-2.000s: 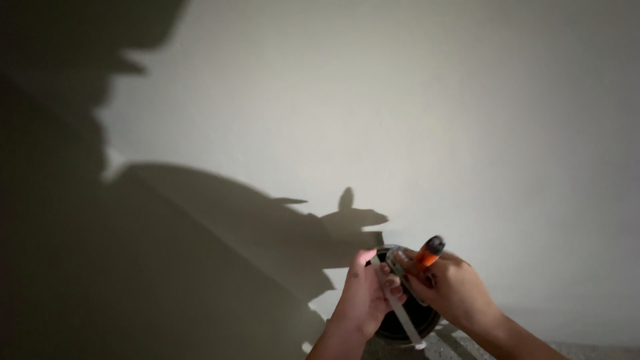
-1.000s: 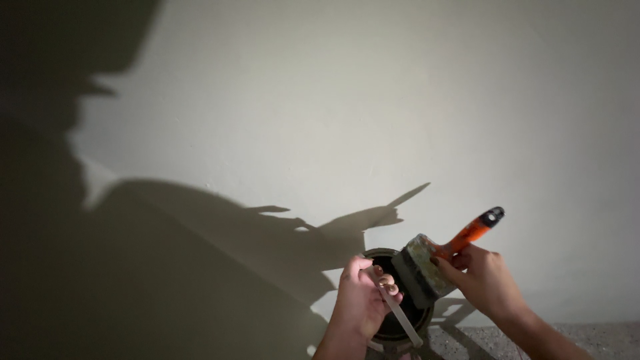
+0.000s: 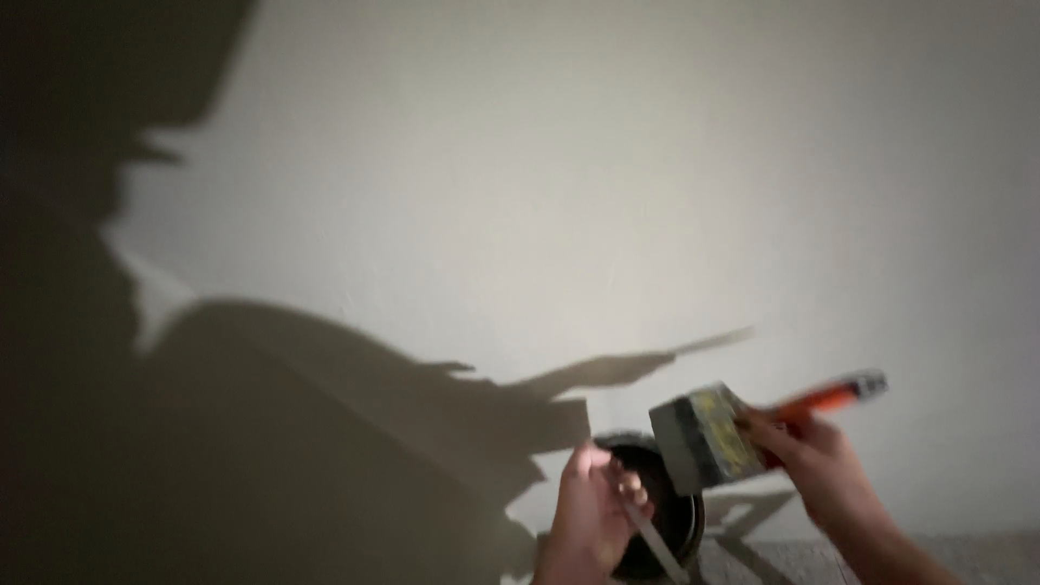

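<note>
A wide flat paintbrush (image 3: 707,439) with an orange and black handle is held in my right hand (image 3: 821,463), fingers near the base of the handle. Its bristles, pale at the tip, point left over the rim of a dark round bucket (image 3: 697,528), and the brush is stained grey and yellow. My left hand (image 3: 597,512) is closed around a thin pale strip or handle (image 3: 656,543) at the bucket's left side. The strip slants down across the bucket's mouth. The bucket's inside is dark, and its contents cannot be made out.
A pale wall (image 3: 528,203) fills most of the view, with large dark shadows across its left and lower parts. Speckled grey floor (image 3: 991,556) shows along the bottom right, below the wall.
My right hand has moved right with the brush, whose bristle end now shows fully; two seconds ago the brush was close beside my left hand. My left hand keeps its hold on the strip.
</note>
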